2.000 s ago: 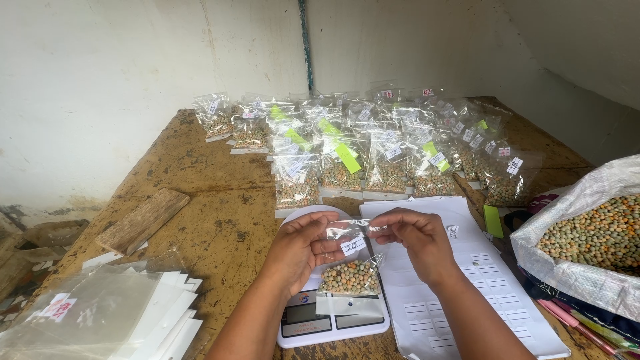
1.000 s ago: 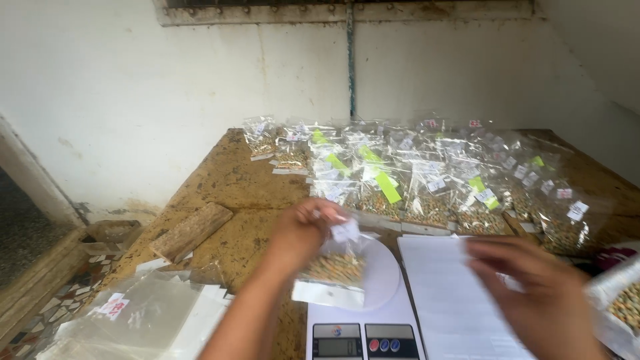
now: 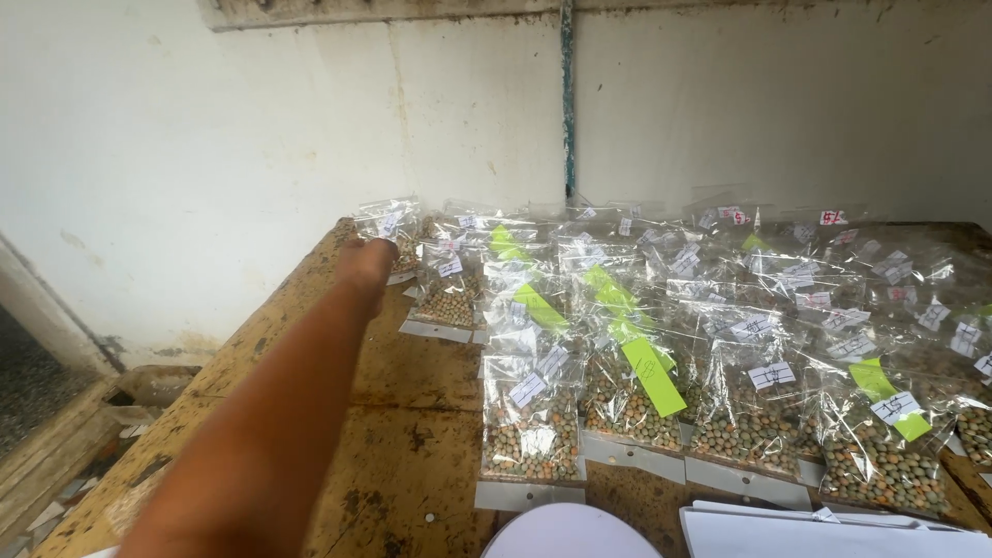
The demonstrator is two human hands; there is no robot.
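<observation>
My left hand (image 3: 370, 267) reaches to the far left corner of the worn wooden table, its fingers at a clear plastic bag of dried peas (image 3: 403, 252) with a paper tag. The fingertips are turned away, so their hold on a bag is hidden. Just right of the hand lies another tagged bag of peas (image 3: 446, 301). Rows of similar bags cover the table's back and right, some with bright green slips (image 3: 653, 377). A nearer bag of peas (image 3: 530, 442) lies at the front of these rows. My right hand is out of view.
The round white pan of a scale (image 3: 571, 535) shows at the bottom edge, with white paper sheets (image 3: 821, 533) to its right. A white wall (image 3: 271, 139) with a painted pipe (image 3: 568, 101) stands behind the table. Left of the table is a low ledge (image 3: 151, 380).
My left hand, which held a bag of peas over the scale, has moved forward and left to the table's far corner. My right hand has left the view. The view has shifted toward the back bags.
</observation>
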